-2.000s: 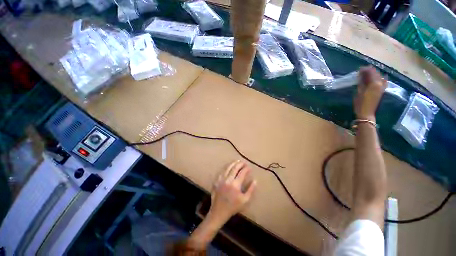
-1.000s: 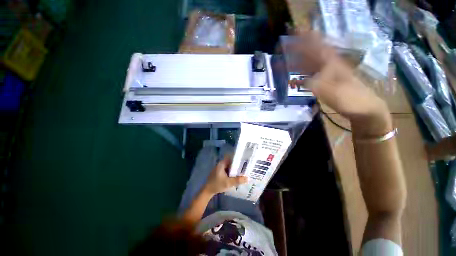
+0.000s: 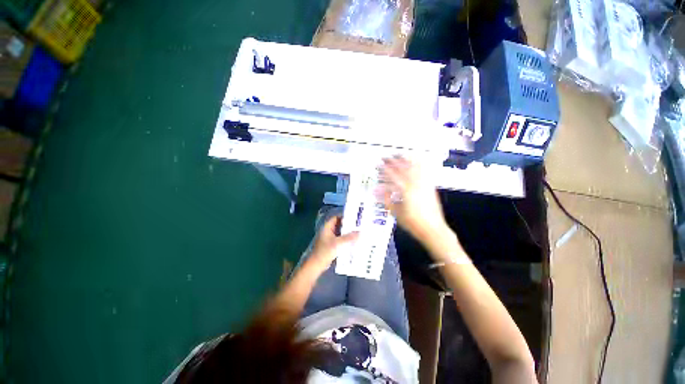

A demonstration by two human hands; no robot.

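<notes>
A long white product box [image 3: 362, 232] with dark printing lies over my knees, its far end at the front edge of the white heat sealer [image 3: 289, 154]. My left hand [image 3: 330, 241] grips the box's left side near its lower end. My right hand [image 3: 404, 196] lies at the far right part of the box, fingers spread and glaring white. The sealer's jaw is raised, and a thin yellowish sealing strip [image 3: 319, 138] shows. The far end of the box and any film round it are lost in glare.
The blue-grey control box [image 3: 523, 105] stands at the sealer's right end. A scrap carton [image 3: 408, 30] is behind the sealer. Bagged boxes [image 3: 607, 45] are heaped on the table [image 3: 582, 277] at right, where a black cord [image 3: 601, 255] runs. A yellow crate [image 3: 66, 28] is far left.
The view has swung from the table to the sealer. My left hand has brought the box up to the sealer's front edge. My right hand has come down from beside the control box onto the box.
</notes>
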